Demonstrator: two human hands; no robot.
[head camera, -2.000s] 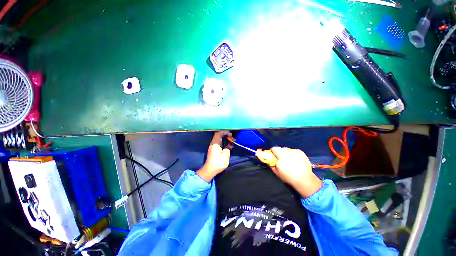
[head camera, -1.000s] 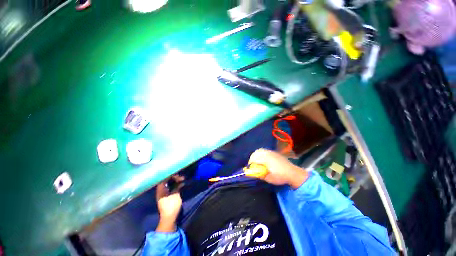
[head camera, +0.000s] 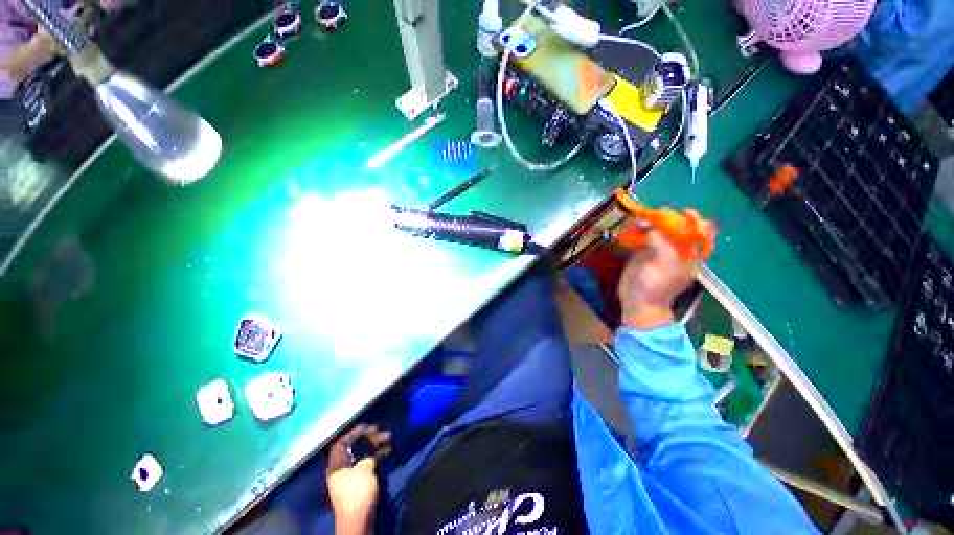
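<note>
My right hand (head camera: 657, 274) is at the right edge of the bench, closed around an orange air blow gun (head camera: 675, 230). My left hand (head camera: 354, 475) is low at the lap, below the bench edge, with a small dark watch part (head camera: 361, 449) in its fingertips; its details are too small to tell. On the green mat (head camera: 136, 324), a watch case (head camera: 256, 338) with a pale rim and dark inside lies behind two pale back covers (head camera: 216, 401) (head camera: 270, 395). A smaller pale square with a dark centre (head camera: 148, 472) lies further left.
A black electric screwdriver (head camera: 466, 228) lies near the bright glare, beside a dark thin stick (head camera: 460, 188). A lamp (head camera: 162, 131) hangs at upper left. Round watch units (head camera: 287, 23) are at the far side. A black tray (head camera: 832, 178) and pink fan (head camera: 805, 26) are right. Another person's hand shows at upper left.
The view has turned right. My right hand has moved from the lap to the bench's right edge, now with the orange blow gun; the yellow-handled tool it held earlier is not seen in it.
</note>
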